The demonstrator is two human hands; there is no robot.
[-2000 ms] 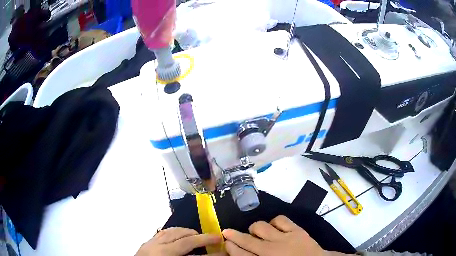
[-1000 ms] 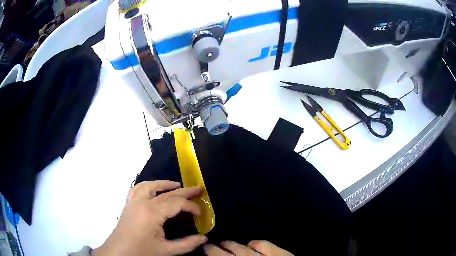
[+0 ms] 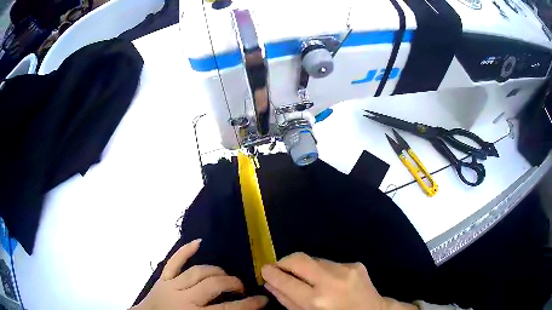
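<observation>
A black garment piece (image 3: 327,224) lies on the white machine table with its far edge at the needle area. A narrow yellow strip (image 3: 254,212) lies on it, running from the presser foot (image 3: 245,148) towards me. My right hand (image 3: 327,281) pinches the near end of the strip between thumb and fingers. My left hand (image 3: 200,290) rests on the black cloth left of the strip, fingers apart and holding nothing. The wrists are cut off by the bottom edge. The white sewing machine head (image 3: 212,36) has a blue stripe.
Yellow thread snips (image 3: 417,169), black shears (image 3: 439,136) and a small black piece (image 3: 369,170) lie at the right. A heap of black cloth (image 3: 66,127) is at the left. A black band (image 3: 427,48) drapes over the machine arm. A tape measure strip (image 3: 478,224) edges the table.
My left hand has let go of the yellow strip and moved down onto the cloth. My right hand has come up and taken the strip's near end. The strip looks narrower, tilted on edge.
</observation>
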